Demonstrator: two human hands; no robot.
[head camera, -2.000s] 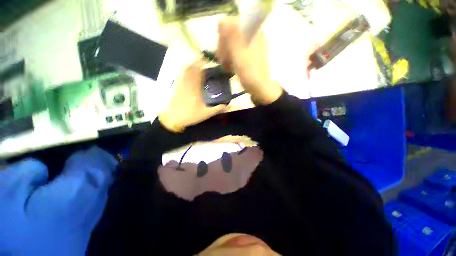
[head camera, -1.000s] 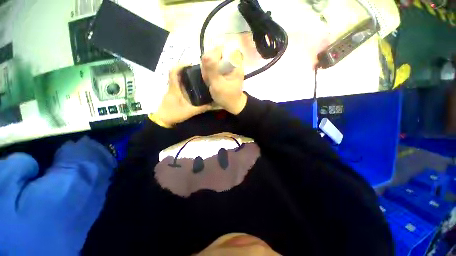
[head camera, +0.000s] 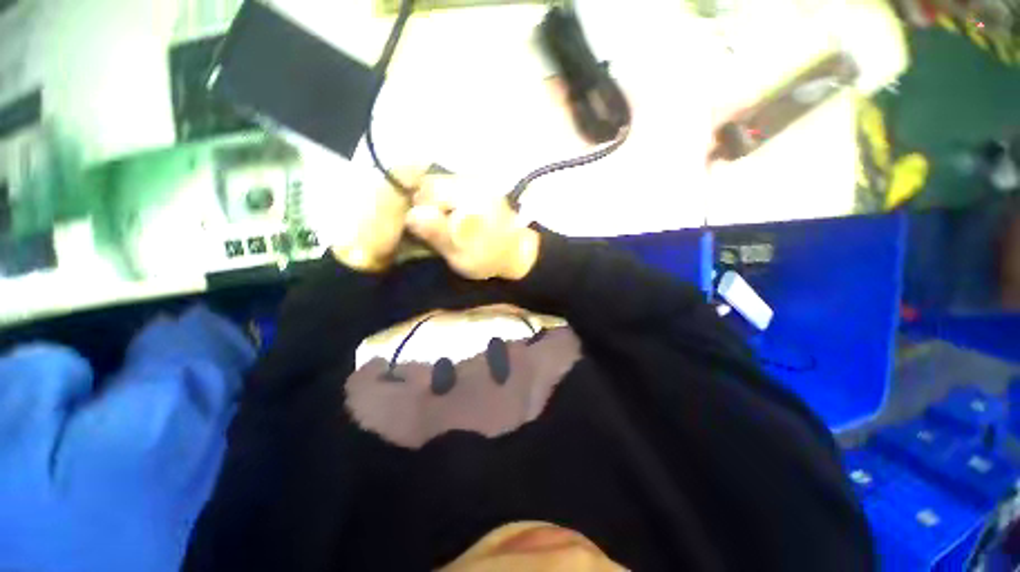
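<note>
My left hand (head camera: 371, 229) and my right hand (head camera: 483, 237) are together near the bench's front edge, fingers closed and blurred. A black cord (head camera: 375, 129) comes down from the top edge into the fingertips where the hands meet. The cord also leaves the far side of my right hand and curves up to a bundled black coil (head camera: 587, 87) on the white tabletop. A small dark bit shows just above the fingers. The black cube-shaped piece is not clearly visible; the hands cover whatever lies between them.
A dark flat pad (head camera: 300, 80) and a green and white printed sheet (head camera: 201, 201) lie left. A power strip (head camera: 789, 103) lies right. A blue bin (head camera: 833, 324) with a white piece (head camera: 746, 299) is below right. A person's blue sleeve (head camera: 123, 413) is at lower left.
My hands have drawn closer together and lower. The black cube seen between them is now hidden. The cord's left part has swung left, and the coil has shifted slightly.
</note>
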